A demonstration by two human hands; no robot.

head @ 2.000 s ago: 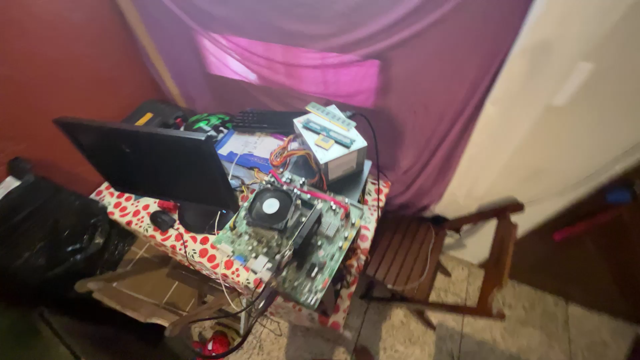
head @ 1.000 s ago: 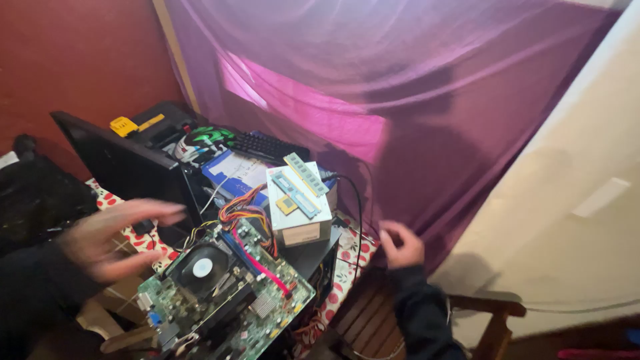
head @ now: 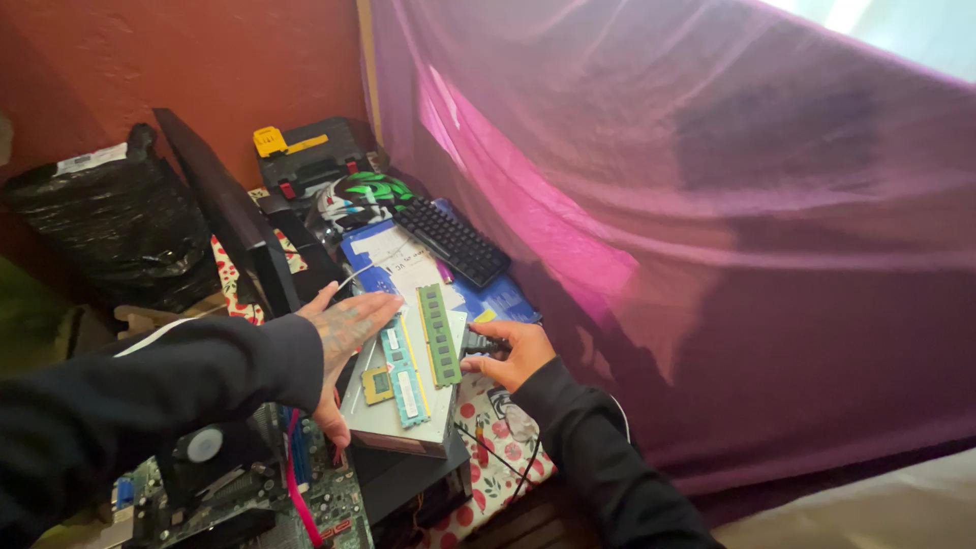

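My left hand [head: 347, 343] lies spread against the left side of a metal power supply unit [head: 374, 427], fingers apart. At the unit's right side, the thumb and fingers of my right hand [head: 515, 354] grip a black power cable plug [head: 484, 345]; whether it is fully seated cannot be told. On top of the unit rest a green RAM module [head: 438, 335], a blue-green RAM module [head: 406, 374] and a small processor chip [head: 377, 385]. Below my left forearm is a motherboard [head: 335, 496] with a black CPU fan [head: 204, 446] and a red cable [head: 294, 480].
A monitor [head: 229, 206] stands at left, beside a black plastic bag [head: 114, 221]. Behind the unit are a keyboard [head: 454, 240], a blue box [head: 377, 236] and a dark tool case [head: 313, 156]. A purple curtain [head: 686, 229] hangs at right. The unit sits over a black case [head: 404, 484].
Both hands have moved to the power supply unit, one at each side; a second ago they were apart from it. My right hand has taken hold of the plug. The view has shifted closer.
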